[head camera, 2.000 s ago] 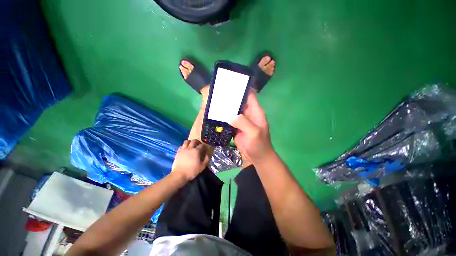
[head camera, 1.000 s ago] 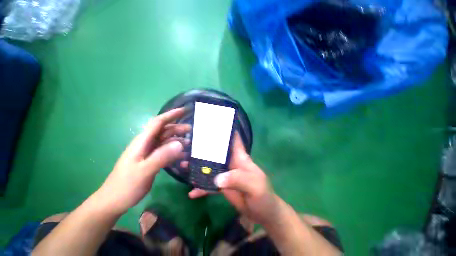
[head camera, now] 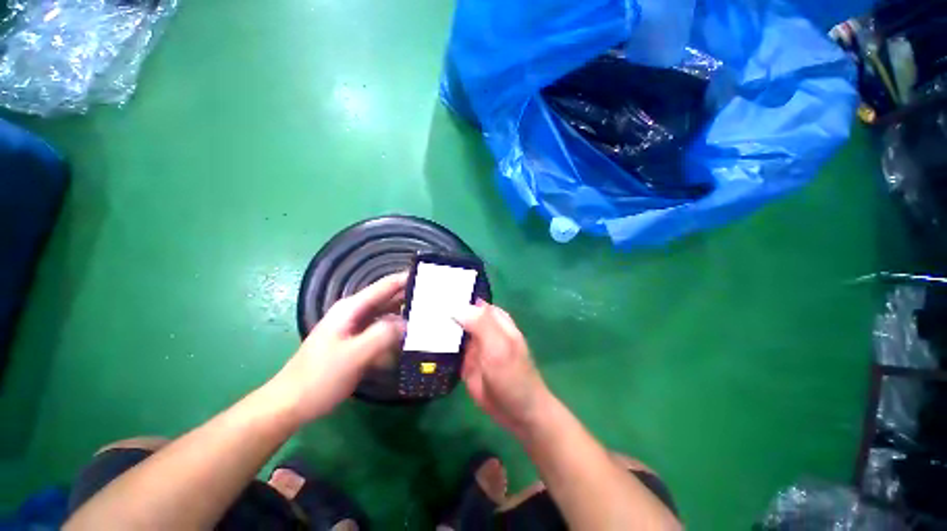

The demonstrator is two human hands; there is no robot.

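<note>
A black handheld data terminal (head camera: pixel 438 324) with a bright white screen and one yellow key is held upright in the middle of the view, above a round black stool. My right hand (head camera: pixel 501 363) grips its right side, with the thumb over the screen edge. My left hand (head camera: pixel 353 347) is at its left side, fingers curled near the edge; the fingertips are partly hidden, so I cannot tell how firmly it holds.
The round ridged stool (head camera: pixel 353 259) stands on the green floor. An open blue plastic sack (head camera: pixel 789 135) with dark shiny contents lies ahead to the right. Crumpled clear film (head camera: pixel 78 47) is at top left, a dark blue object (head camera: pixel 29 207) at left. Film-covered dark garments (head camera: pixel 909 415) line the right side.
The view has swung from the seated lap to the stool and open sack. My left hand has come up from my knee to the terminal. My right thumb has moved from the keypad to the screen.
</note>
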